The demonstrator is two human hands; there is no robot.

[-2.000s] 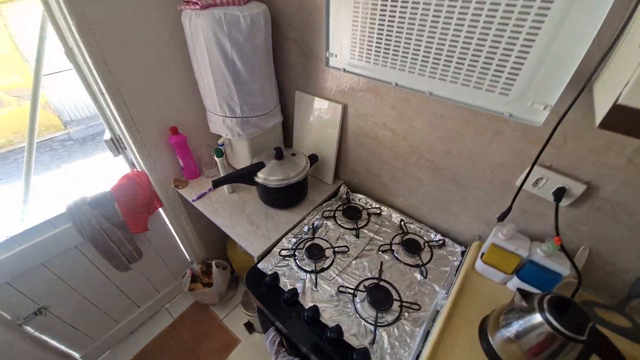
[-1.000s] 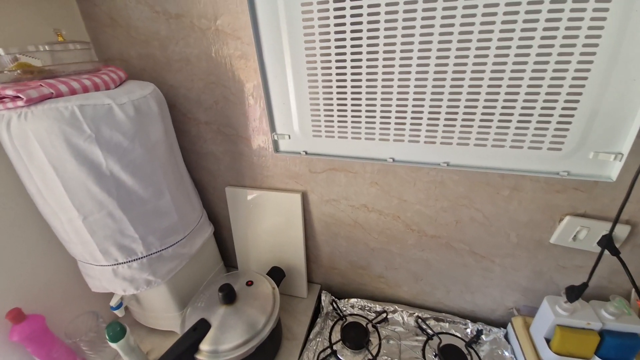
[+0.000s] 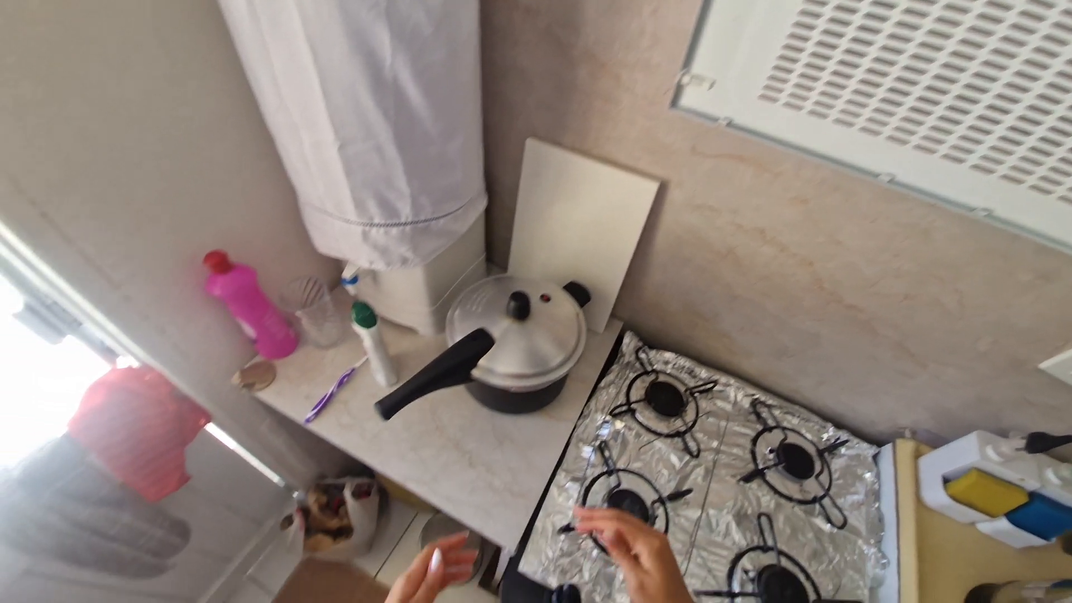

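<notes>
My left hand point(image 3: 433, 569) shows at the bottom edge, fingers apart, with nothing in it, in front of the marble-look counter point(image 3: 469, 461). Over the front left burner of the foil-covered gas stove point(image 3: 712, 502) is my right hand point(image 3: 632, 553), empty, its fingers spread a little. A pressure cooker point(image 3: 519, 343) with a metal lid and long black handle rests on the counter, up and left of my right hand. Near it stand a white bottle with a green cap point(image 3: 374, 343), a clear glass point(image 3: 316, 314) and a pink bottle point(image 3: 251, 306); a purple toothbrush point(image 3: 331, 394) lies there.
Behind the cooker, a pale board point(image 3: 578, 218) leans on the wall beside a cloth-covered water dispenser point(image 3: 394, 134). The range hood point(image 3: 904, 92) juts out above. Right of the stove is a holder with sponges point(image 3: 988, 494). A bag point(image 3: 339, 519) sits on the floor; cloths point(image 3: 138, 427) hang at left.
Both my hands have come into view at the bottom, where the earlier frames show neither. The view has tilted down from the hood and wall.
</notes>
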